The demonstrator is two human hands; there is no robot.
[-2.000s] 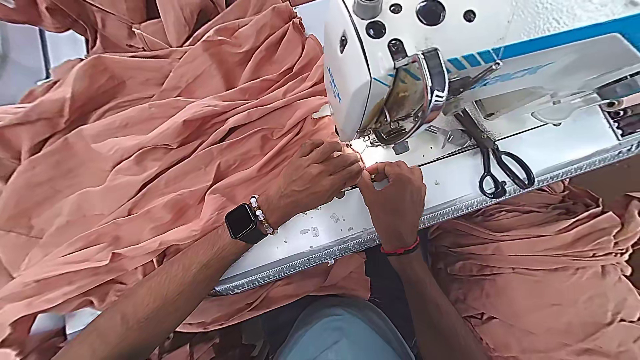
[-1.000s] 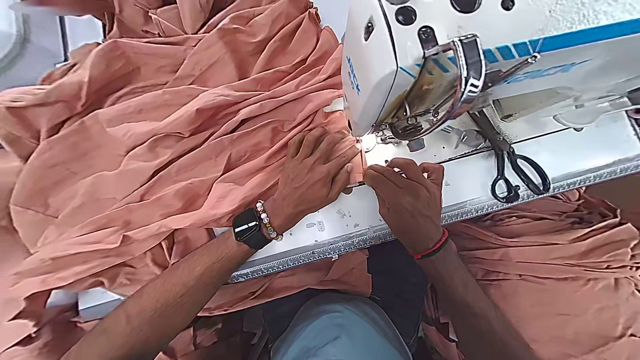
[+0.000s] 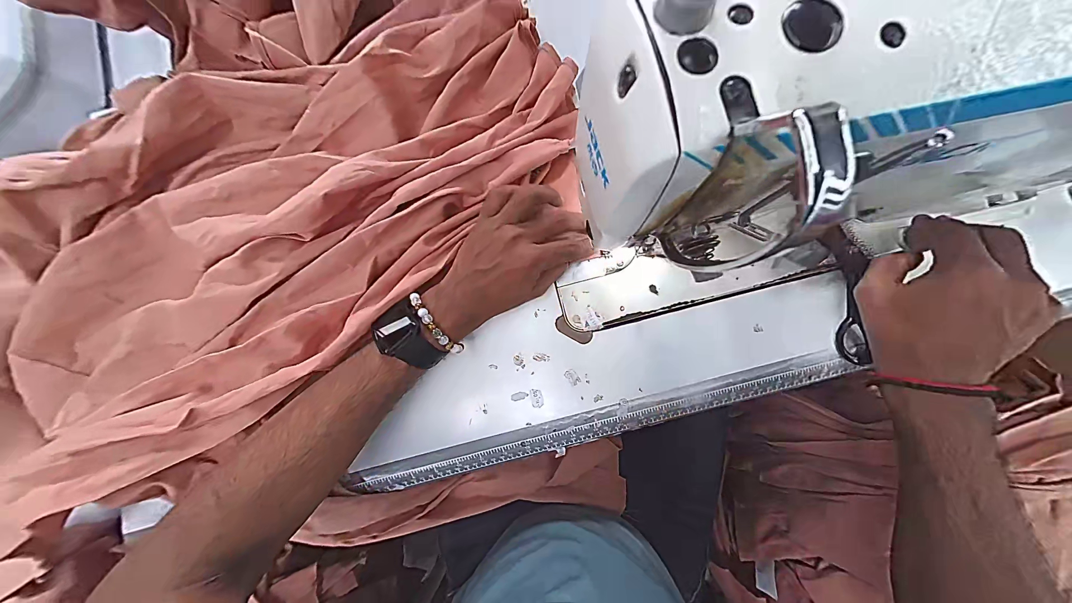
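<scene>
My left hand point(image 3: 523, 251) lies on the salmon-coloured cloth point(image 3: 276, 193), its fingertips holding the cloth's edge just left of the lit needle area of a white Jack sewing machine point(image 3: 628, 126). Gathered folds spread from that hand across the left side. At the right, my right hand point(image 3: 955, 293) is curled around the handle side of the black-handled scissors point(image 3: 852, 339); one finger loop shows left of the palm, while the other is hidden by the hand. The blades point up toward the machine and are partly covered.
The white machine bed point(image 3: 670, 352) has small thread or lint scraps on it. A measuring tape point(image 3: 603, 425) runs along its front edge. More salmon cloth point(image 3: 804, 494) hangs below the edge at the right, beside my lap. The clear curved guard point(image 3: 825, 167) juts from the machine head.
My right hand has left the cloth edge by the needle and moved right to the scissors, which lay untouched on the bed before. My left hand stays on the cloth.
</scene>
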